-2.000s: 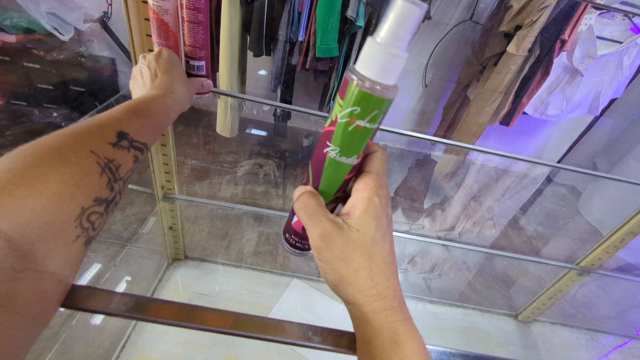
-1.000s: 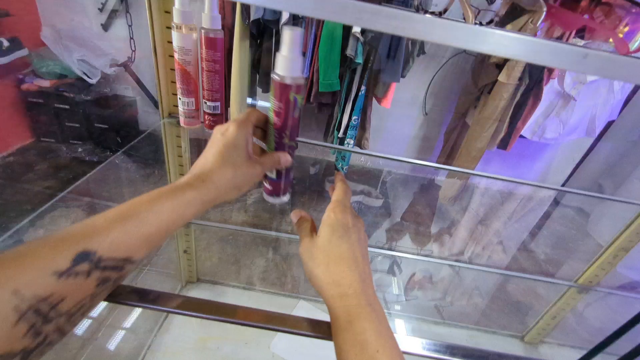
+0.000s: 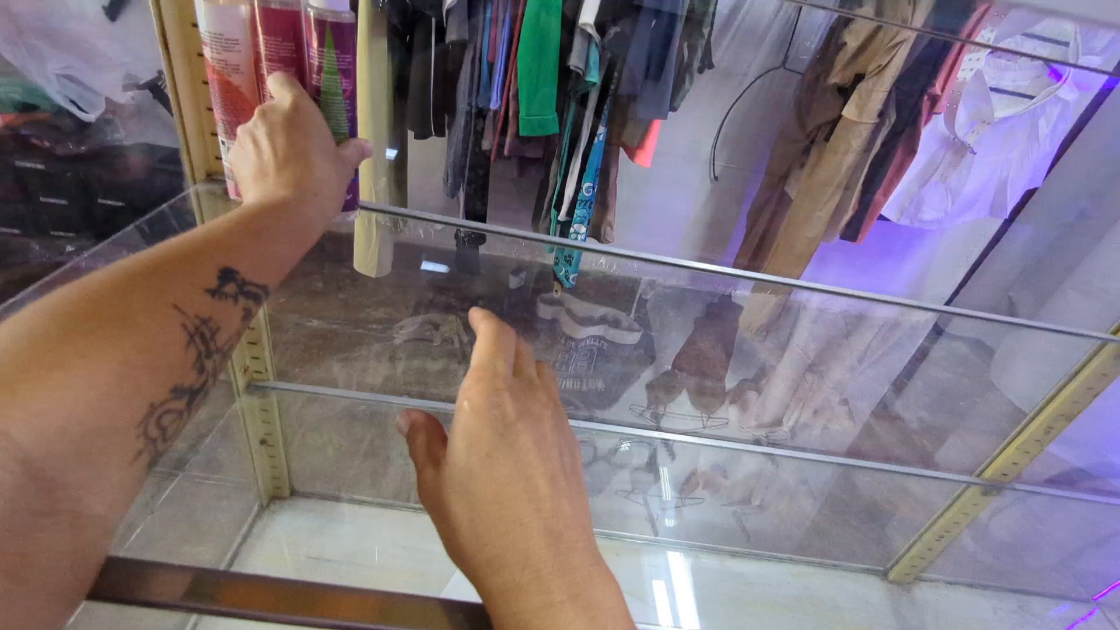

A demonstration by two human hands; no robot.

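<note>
My left hand [image 3: 293,153] is at the row of bottles at the upper left. Its thumb lies across the lower part of a purple and green spray bottle [image 3: 332,79], and its fingers are over a red bottle [image 3: 280,48]; whether it grips either is hidden. A pink and white bottle [image 3: 226,70] stands at the row's left end. The bottles stand side by side on a glass shelf [image 3: 726,273]. My right hand [image 3: 516,437] hangs empty in front of the shelves, lower and to the right, with thumb and fingers apart.
A brown metal edge [image 3: 289,595] runs across the near front. Slotted uprights stand at the left [image 3: 258,411] and right [image 3: 1006,464]. A lower glass shelf edge [image 3: 787,451] crosses the middle. Clothes on hangers [image 3: 538,70] show behind the glass.
The purple and green bottle has gone from my right hand to my left, then to the row at the upper left beside the red bottle. My right hand is now empty.
</note>
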